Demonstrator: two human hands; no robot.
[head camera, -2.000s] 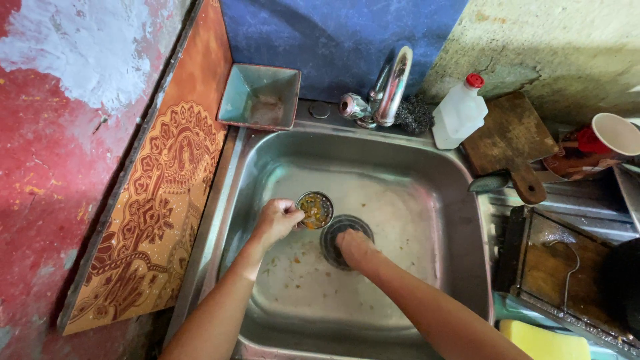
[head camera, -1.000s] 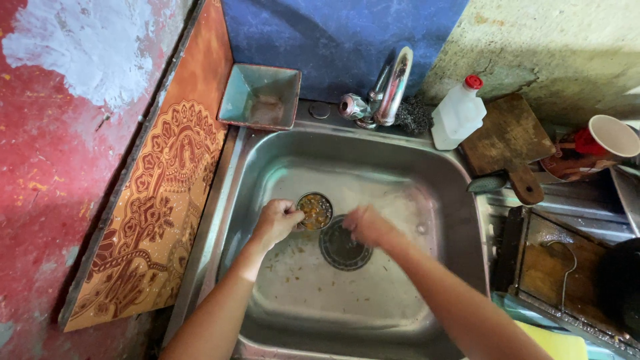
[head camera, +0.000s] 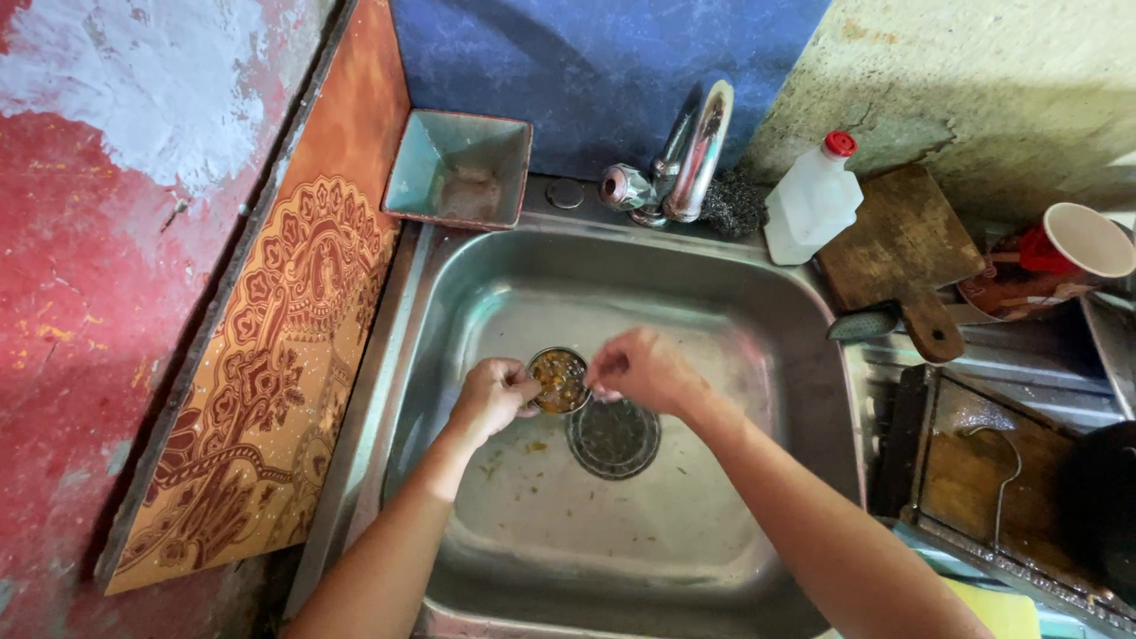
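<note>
My left hand (head camera: 499, 395) grips the rim of a small round metal strainer cup (head camera: 559, 380) between thumb and fingers. Wet yellowish and brown food scraps fill it. Just right of the cup, my right hand (head camera: 643, 371) hovers with bent fingers close to its rim; whether it pinches something small cannot be told. Below both hands lies the round drain (head camera: 614, 439) of the stainless steel sink (head camera: 710, 550). Small scraps are scattered on the basin floor around it.
Behind the basin stand a teal square bowl (head camera: 417, 169), a chrome faucet (head camera: 706, 151), a dark scouring pad (head camera: 735, 206) and a plastic bottle with a red cap (head camera: 812, 209). To the right are a wooden cutting board (head camera: 901, 235), a cup (head camera: 1087, 240) and a yellow sponge (head camera: 998, 612).
My right hand has risen from the drain, moving up and left to beside the strainer cup. My left hand still holds the cup in nearly the same place.
</note>
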